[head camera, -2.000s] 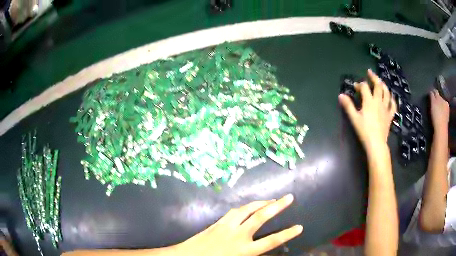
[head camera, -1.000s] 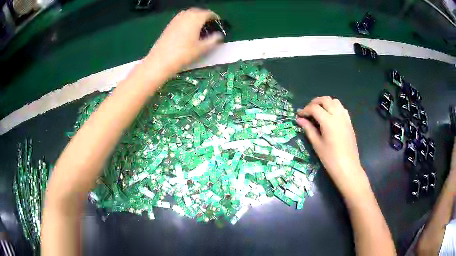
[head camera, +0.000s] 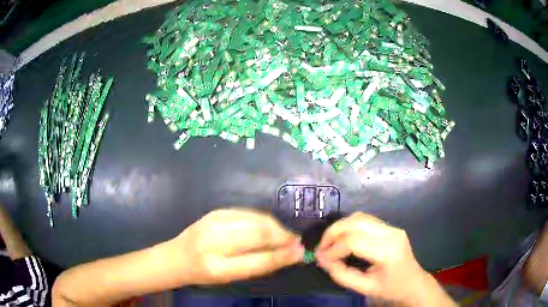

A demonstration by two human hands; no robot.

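A black plastic housing (head camera: pixel 309 200) with pale metallic lines lies between my hands near the table's front edge. My left hand (head camera: pixel 243 247) is at its lower left, with fingertips closed around the housing's near end. My right hand (head camera: pixel 369 255) is at its lower right, thumb and finger pinching a small circuit board (head camera: pixel 309 256), of which only a bit of green shows between the fingertips. The fingers hide the lower part of the housing. A big loose heap of green circuit boards (head camera: pixel 288 78) lies beyond.
Long uncut board strips (head camera: pixel 72 138) lie at left. Dark housings (head camera: pixel 536 138) are grouped at the far right, and one (head camera: pixel 496 29) is by the white strip (head camera: pixel 90 23). A neighbour's striped sleeve (head camera: pixel 24 282) is at lower left, another person's arm (head camera: pixel 538 264) at lower right.
My left hand has come back from the belt with a housing. My right hand has left the heap's right edge. Both now meet near the front edge, and the view has tilted down.
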